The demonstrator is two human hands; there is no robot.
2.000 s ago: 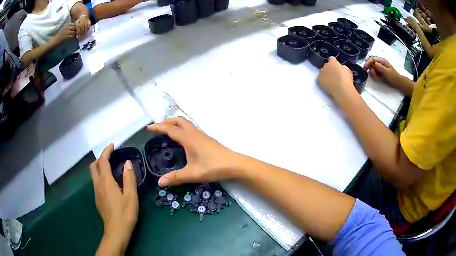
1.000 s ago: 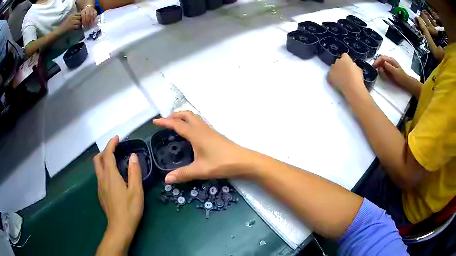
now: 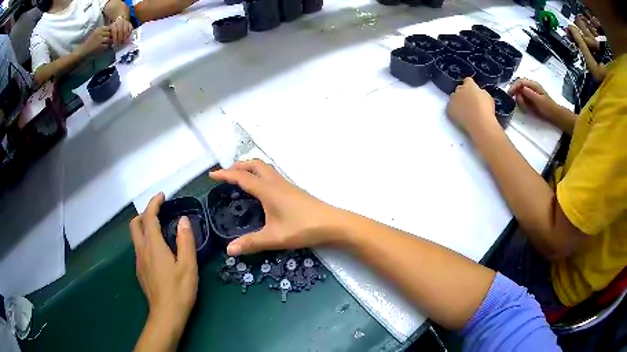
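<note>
Two black housings stand side by side on the green surface, touching or nearly so. My left hand [image 3: 165,265] is around the left housing [image 3: 196,218], with the thumb inside it and the fingers along its outer left side. My right hand [image 3: 278,210] is curved around the right housing [image 3: 236,210], with the thumb at its near edge and the fingers over its far edge. The round centre boss of the right housing shows. A pile of small dark insert parts [image 3: 285,273] with pale discs lies just below the right housing.
White covering sheets [image 3: 357,158] lie beyond and to the right of the green surface [image 3: 103,295]. At the right, a person in a yellow shirt [image 3: 591,185] handles a housing beside grouped housings [image 3: 450,67]. Another person [image 3: 69,34] sits at the far left near a single housing [image 3: 104,84].
The view has shifted slightly, so the housings and pile appear a little further right than two seconds ago. Both hands keep the same hold on the housings.
</note>
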